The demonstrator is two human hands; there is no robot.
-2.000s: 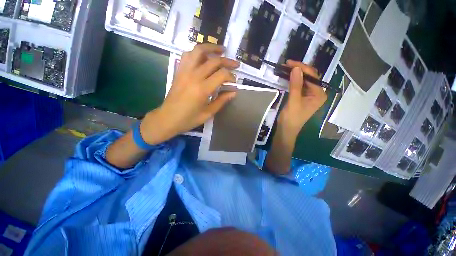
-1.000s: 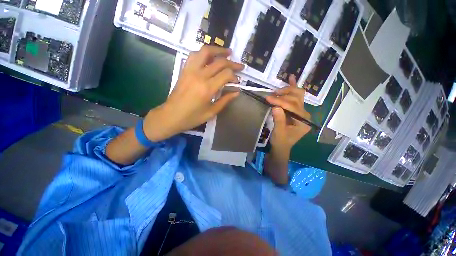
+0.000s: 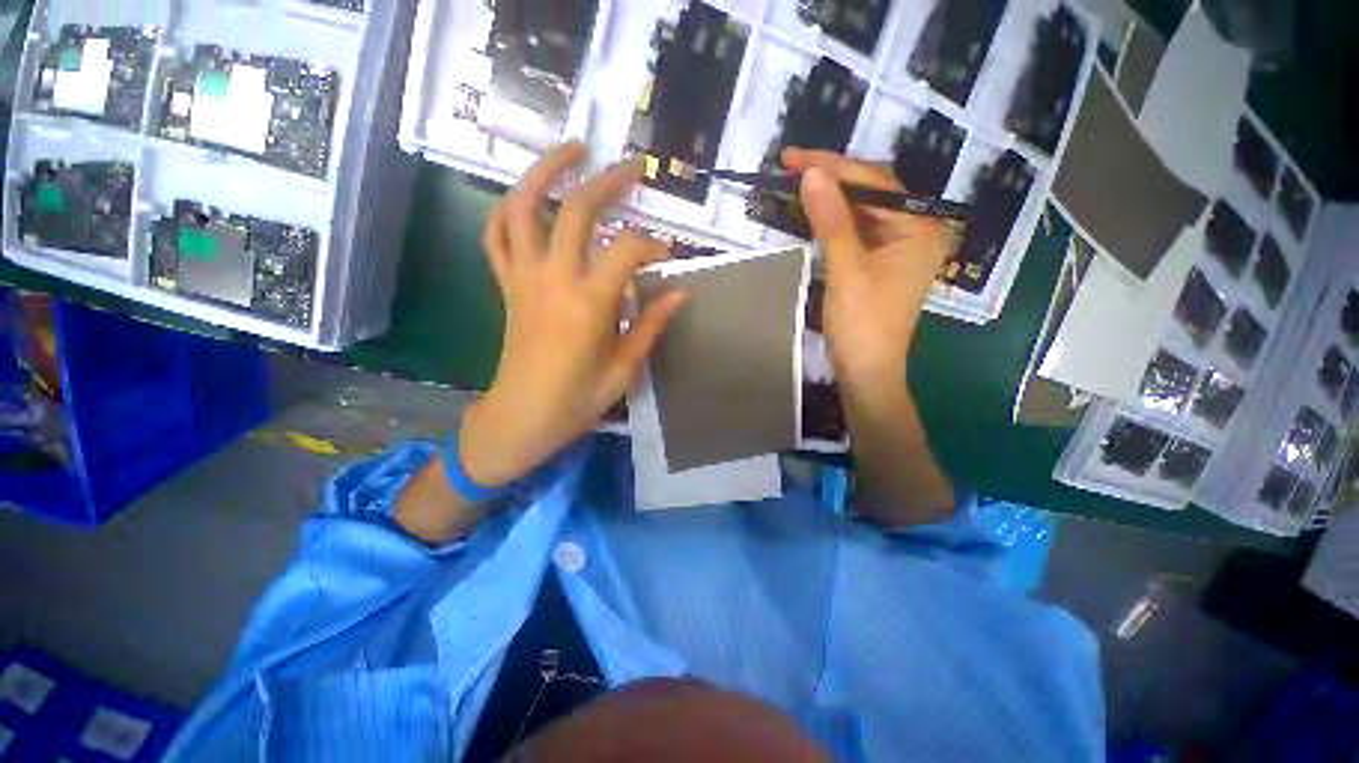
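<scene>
My left hand (image 3: 559,313), with a blue band on its wrist, holds a grey-brown adhesive sheet (image 3: 730,358) with a white border between thumb and fingers. White backing paper (image 3: 708,482) shows under its lower edge. Its raised fingers are over the near edge of a white blister tray (image 3: 610,105). My right hand (image 3: 879,268) holds dark tweezers (image 3: 865,194) pointing left. Their tip is at the lower end of a black circuit board (image 3: 695,90) with gold spots. Whether the tip carries anything is too small to tell.
A tray stack (image 3: 365,194) with green-patched boards stands at left. Loose grey-brown sheets (image 3: 1125,172) lie at right, beside and partly over another tray stack (image 3: 1245,425). Part of the dark green mat (image 3: 444,283) shows. A blue bin (image 3: 134,418) is below left.
The tweezers have moved from over the grey-brown sheet back up to a board in the tray. The left fingers have spread and reached up towards that board. The whole view has shifted slightly.
</scene>
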